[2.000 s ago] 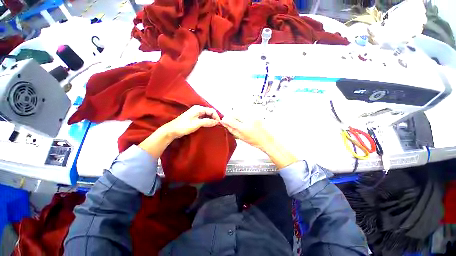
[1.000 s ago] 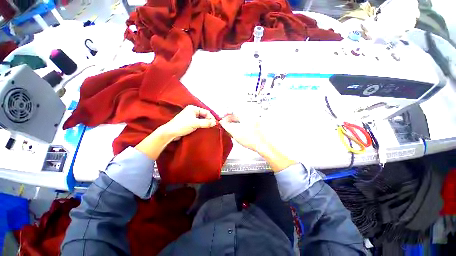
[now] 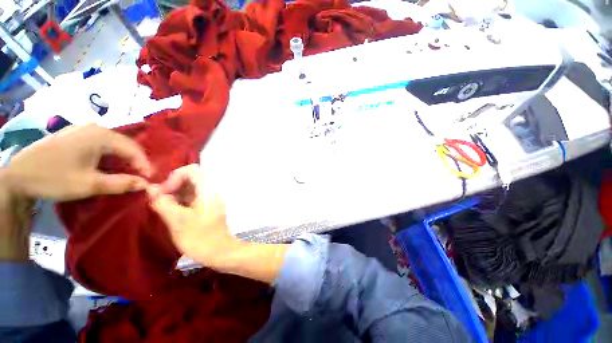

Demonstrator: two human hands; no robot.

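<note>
The rust-red garment piece (image 3: pixel 121 234) lies left of the needle and hangs over the table's front edge. My left hand (image 3: pixel 84 164) and my right hand (image 3: pixel 198 218) meet over it, fingertips pinched together at a tiny pale bit of its edge. What exactly lies between the fingertips is too small to tell. The presser foot and needle (image 3: pixel 323 127) are to the right of my hands, with no cloth under them. The white sewing machine (image 3: pixel 376 74) reaches to the right.
Scissors with orange-red and yellow handles (image 3: pixel 462 157) lie right of the needle. A heap of red cloth (image 3: pixel 268 40) lies behind the machine head. Dark grey fringed cloth (image 3: pixel 523 228) and a blue bin (image 3: pixel 446 268) are below the table at right.
My view has turned left and closer to my hands. Both hands have moved left, away from the needle, and look larger and raised. The blue bin has come into view.
</note>
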